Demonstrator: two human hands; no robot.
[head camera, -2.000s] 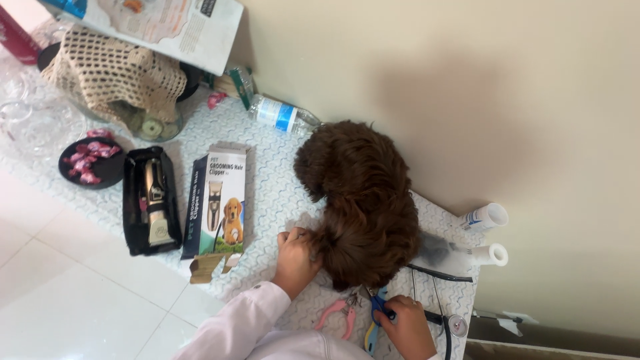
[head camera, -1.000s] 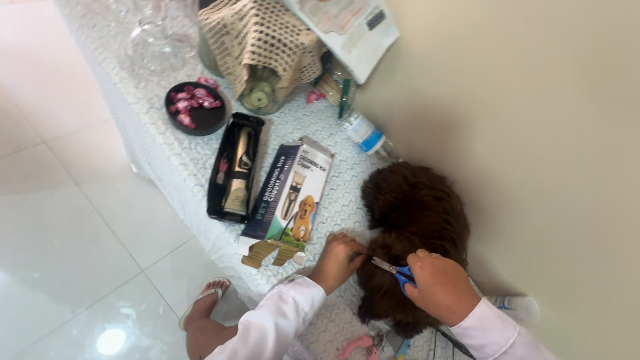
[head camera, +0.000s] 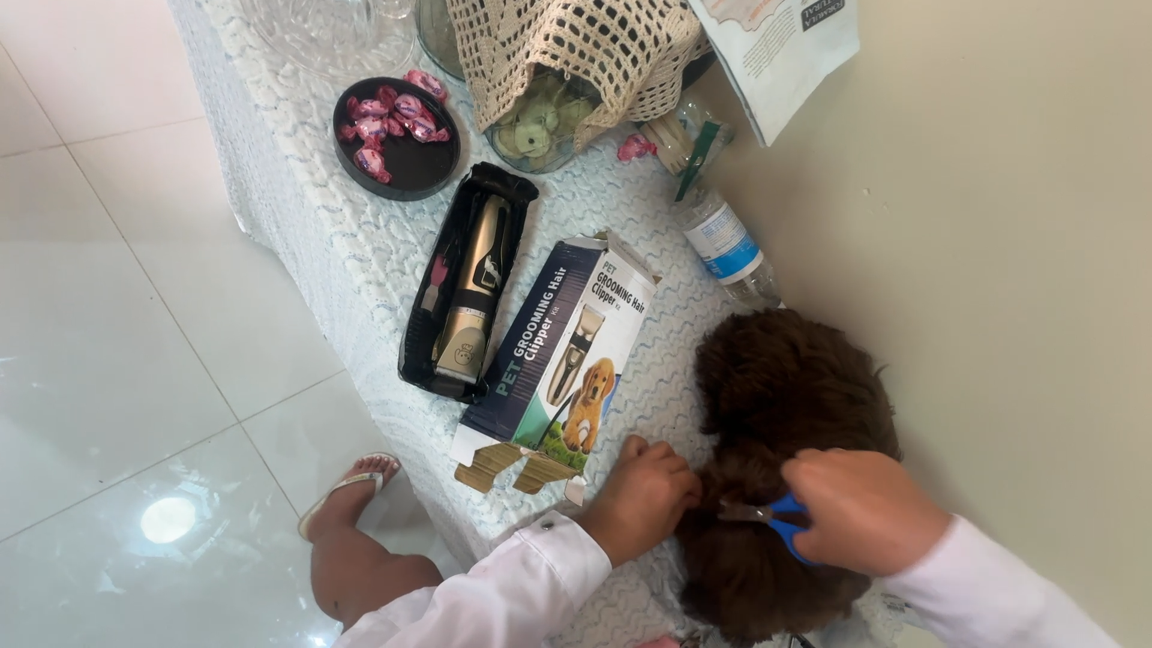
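Observation:
A dog with curly dark brown fur (head camera: 792, 382) lies on the cloth-covered table, against the wall side. My right hand (head camera: 864, 513) grips the blue handles of scissors (head camera: 787, 526), whose metal blades lie over the dog's fur. At the dog's left side, my left hand (head camera: 643, 499) has its fingers curled with the fingertips pinching fur. Left of the dog lie an opened pet hair clipper box (head camera: 562, 360) and a gold hair clipper (head camera: 477, 288) in a black tray (head camera: 418, 351).
A black dish (head camera: 396, 166) holds pink wrapped candies. Beyond it are a crocheted cloth (head camera: 576, 45) over a glass container, a plastic bottle (head camera: 729, 247) and a printed bag (head camera: 783, 54). The wall (head camera: 1017, 225) borders the right; tiled floor (head camera: 117, 315) shows at left.
Two seconds ago my right hand was with the blue scissors below the dog, near pink-handled clippers; now it holds the scissors over the dog's fur. The view has swung left and closer.

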